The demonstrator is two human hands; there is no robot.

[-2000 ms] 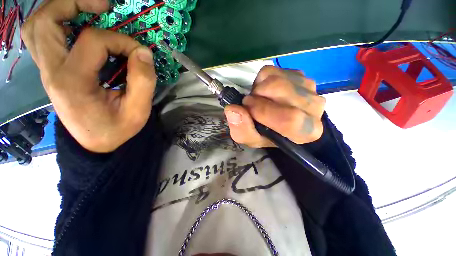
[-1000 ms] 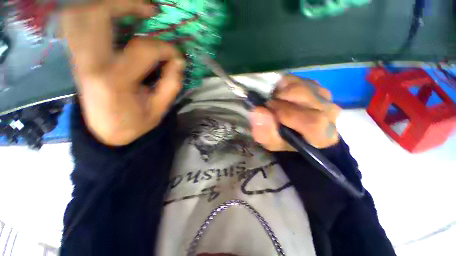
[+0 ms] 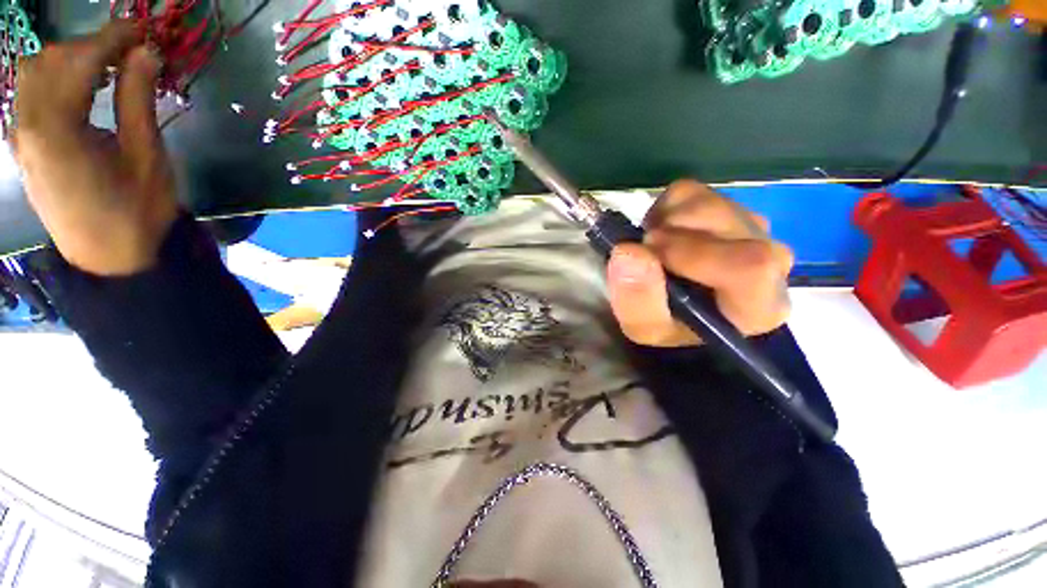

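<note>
The green circuit board panel [image 3: 431, 86] lies near the table's front edge. Several red wire leads [image 3: 327, 115] cross it and stick out to its left, with small white end plugs. My right hand [image 3: 706, 264] holds the black soldering iron [image 3: 735, 345] like a pen, its silver tip over the panel's right part. My left hand [image 3: 98, 149] is at the far left, its fingertips at a heap of red wire leads [image 3: 189, 52]. Whether the fingers pinch a wire cannot be told.
More green panels [image 3: 804, 35] lie at the top right. The iron's black cord [image 3: 947, 98] runs over the table edge near an orange object [image 3: 1022, 12] at the top right corner. A red frame [image 3: 953, 287] stands below the table's edge at the right.
My left hand has moved left from over the panel to the wire heap, uncovering the panel. The view has shifted, bringing the green panels at top right into sight. My right hand still holds the iron.
</note>
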